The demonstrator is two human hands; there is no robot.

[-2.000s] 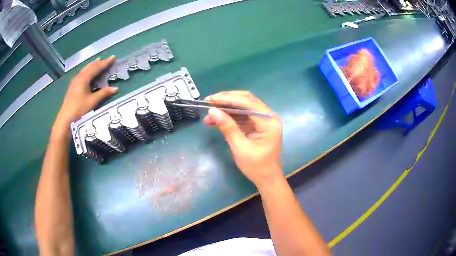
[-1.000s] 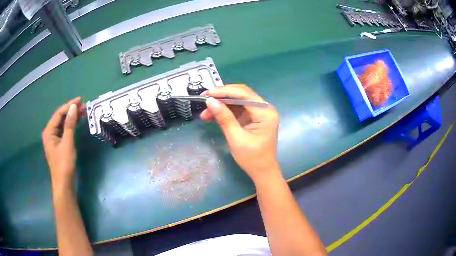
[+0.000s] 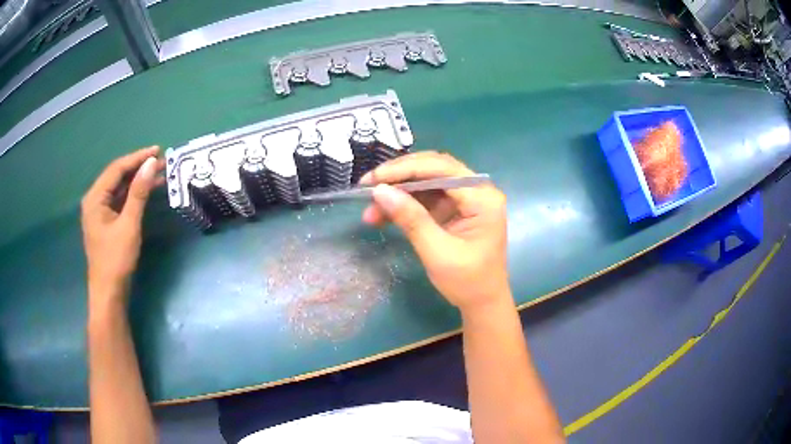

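A stack of grey comb-shaped metal plates (image 3: 282, 153) stands on the green bench, its lobed edge facing me. My right hand (image 3: 447, 225) holds thin silver tweezers (image 3: 425, 185) like a pen; their tips are at the front edge of the stack, near its middle. My left hand (image 3: 121, 212) is at the left end of the stack, thumb and fingers slightly apart, holding nothing; whether a fingertip touches the plates is unclear. Loose, tiny orange-copper pieces (image 3: 325, 290) lie scattered on the bench in front of the stack.
A single grey plate (image 3: 357, 62) lies behind the stack. A blue bin (image 3: 631, 178) with a fluffy orange mass (image 3: 663, 160) stands at the right, above a blue stool (image 3: 724, 238) beyond the bench edge. Another comb-shaped part (image 3: 659, 50) lies far right, near dark equipment.
My left hand has come back from the single plate behind to the left end of the stack. The tweezers' tips have moved from the top plate's right seats to its front edge. The view has shifted.
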